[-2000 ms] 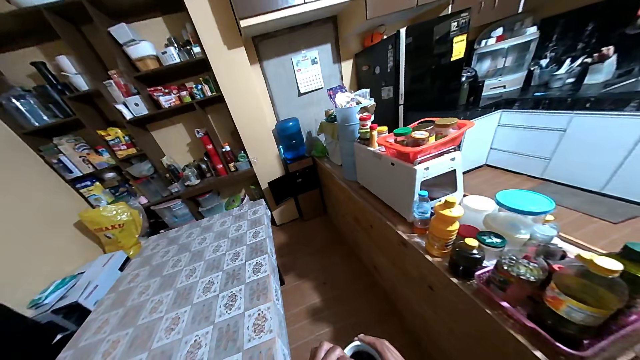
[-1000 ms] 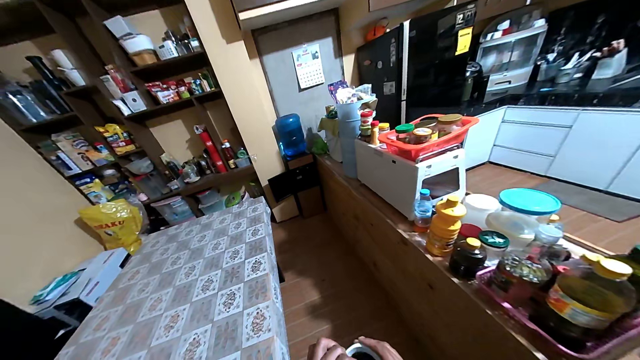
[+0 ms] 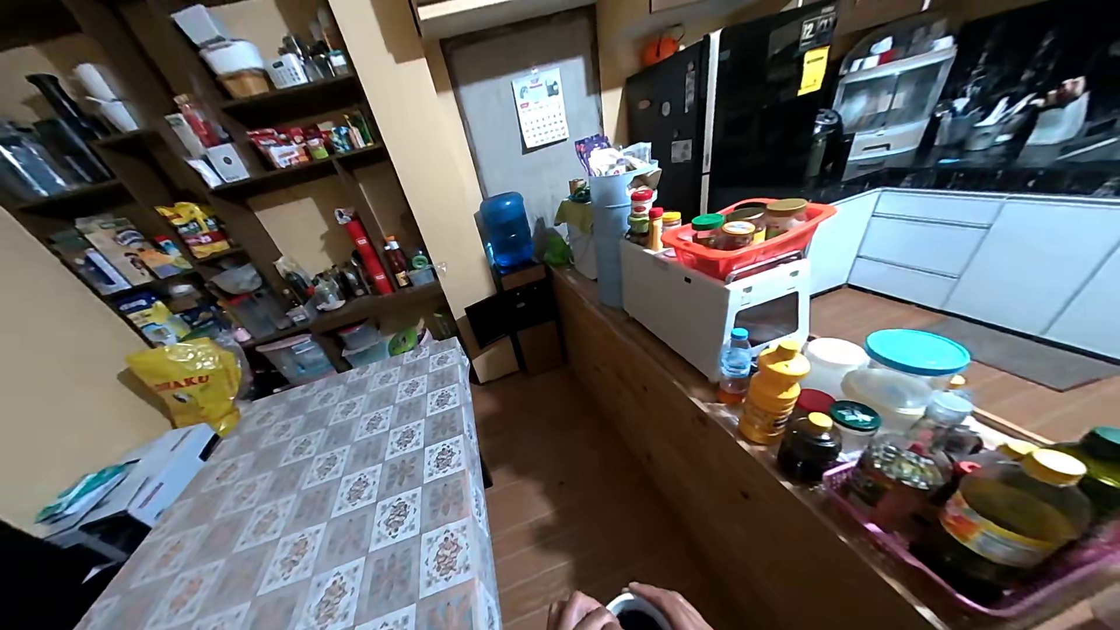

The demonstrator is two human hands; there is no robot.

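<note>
At the bottom edge of the head view, a white cup (image 3: 626,602) with dark contents is held between my two hands. My left hand (image 3: 581,612) grips its left side with bent fingers. On the cup's right side lies my right hand (image 3: 672,605), its fingers curled around the rim. The lower part of the cup and both wrists are cut off by the frame. Below and around the hands shows the brown wood floor, between the table and the wooden counter.
A table with a patterned cloth (image 3: 359,490) stands left. The wooden counter (image 3: 700,464) on the right bears bottles, jars, a pink basket (image 3: 989,604) and a white oven (image 3: 674,306) under a red basket (image 3: 700,258). A blue water jug (image 3: 507,229) stands ahead, near shelves (image 3: 289,179).
</note>
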